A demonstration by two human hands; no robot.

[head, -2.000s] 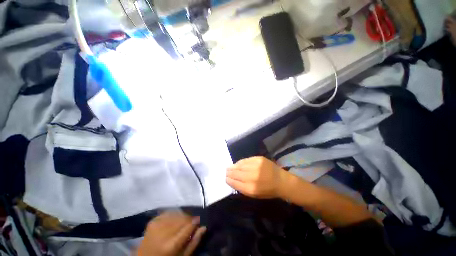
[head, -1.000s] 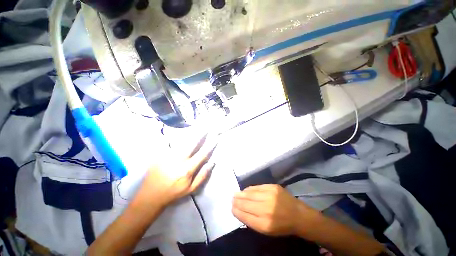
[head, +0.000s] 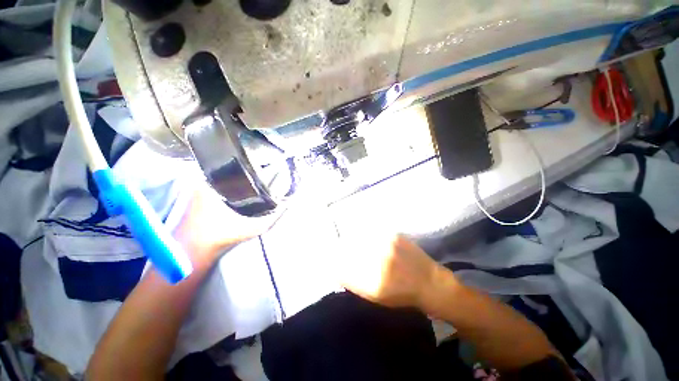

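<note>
A light grey fabric panel (head: pixel 246 286) with a thin dark line lies on the machine table, its upper part washed out by glare below the needle area. The sewing machine head (head: pixel 298 67) fills the top. The presser foot (head: pixel 346 160) is small and bright, with a dark shiny curved part (head: pixel 231 164) left of it. My left hand (head: pixel 205 227) lies on the fabric at the left, partly behind the lamp, its fingers lost in glare. My right hand (head: pixel 394 271) is at the panel's right edge, fingers bent and pinching it.
The lamp's blue sleeve (head: pixel 145 227) hangs at the left. A smartphone (head: pixel 461 138) with a white cable (head: pixel 542 195), a small blue-handled tool (head: pixel 547 117) and red-handled scissors (head: pixel 612 97) lie on the table to the right. Grey and navy fabric heaps (head: pixel 581 257) surround it.
The view has shifted so the machine head fills the top. My left hand came up from the lower edge onto the fabric, then moved left. My right hand and the panel moved up towards the needle.
</note>
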